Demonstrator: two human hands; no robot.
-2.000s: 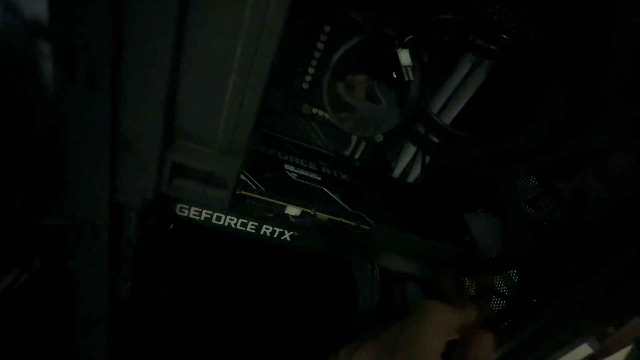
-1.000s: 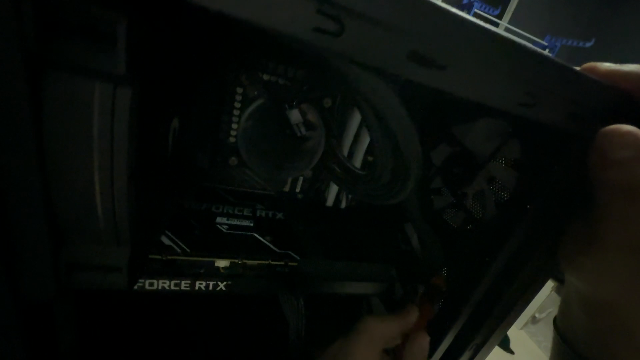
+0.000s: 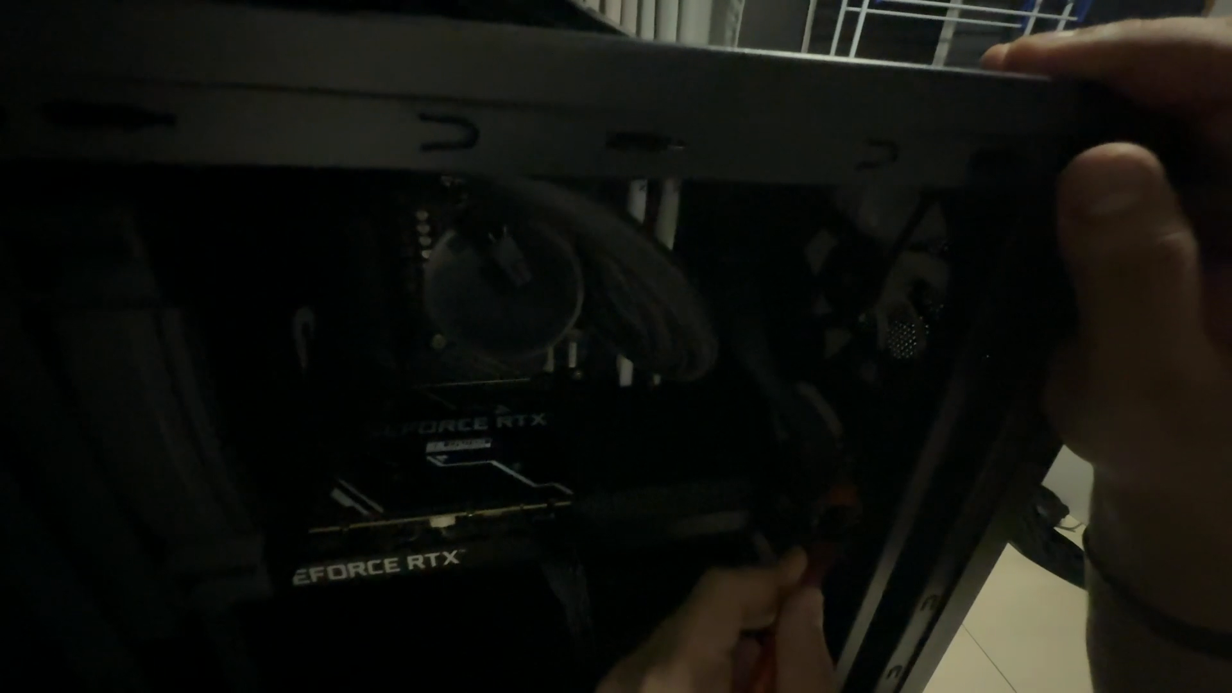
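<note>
The open computer case (image 3: 577, 106) fills much of the dark view. Inside it sit a graphics card (image 3: 385, 568), a round cooler pump block (image 3: 505, 289) and thick curved hoses or sleeved cables (image 3: 664, 308). My left hand (image 3: 741, 626) reaches in at the bottom centre, its fingers closed on a slender red object (image 3: 816, 568) whose kind I cannot tell. Near its far end is an orange-red part, too dim to make out. At the upper right, my right hand (image 3: 1136, 241) grips the corner of the case frame, thumb on the near side and fingers over the top edge.
The case's top rail with slots crosses the upper view, and its side rail (image 3: 924, 616) runs down at the right. A perforated metal part (image 3: 903, 337) shows inside. Behind stands a white wire rack (image 3: 943, 19). Light floor tiles (image 3: 1001, 616) and a dark cable lie at the lower right.
My right hand, not seen two seconds ago, now grips the frame corner. The case's top rail has come into view as the view shifted. My left hand stays low inside the case.
</note>
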